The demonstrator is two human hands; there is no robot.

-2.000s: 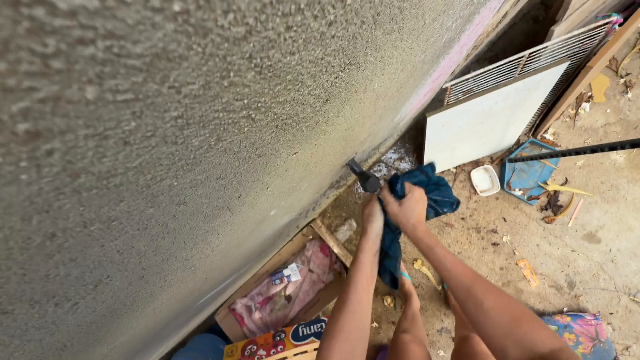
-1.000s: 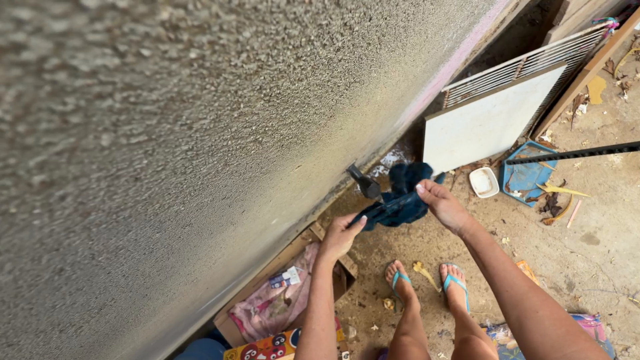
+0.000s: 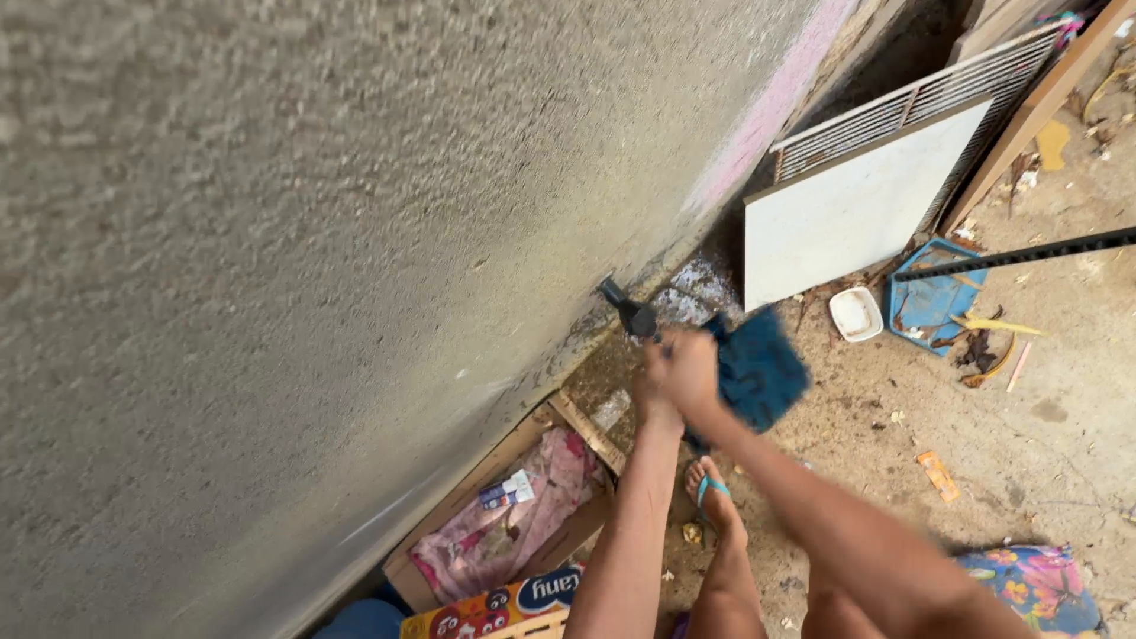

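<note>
Both my hands are together just below a dark tap [image 3: 635, 316] that sticks out of the rough wall. My left hand [image 3: 655, 386] is closed on bunched dark blue cloth beneath the spout. My right hand [image 3: 692, 368], somewhat blurred, overlaps it and also grips the cloth. The free part of the blue cloth [image 3: 763, 368] hangs out to the right of my hands, over the floor. My fingers hide the gripped part of the cloth.
A cardboard box [image 3: 586, 433] with pink floral cloth [image 3: 506, 524] lies along the rough wall [image 3: 355, 266]. A white panel [image 3: 861, 209] leans at the upper right. Near it are a white plastic tub [image 3: 855, 314], a blue dustpan [image 3: 936, 293] and a black pole [image 3: 1021, 253]. Debris is scattered about.
One second ago my hands were apart with the dark cloth stretched between them. Now they have come together under the tap, with the cloth bunched between them and its loose part out to the right.
</note>
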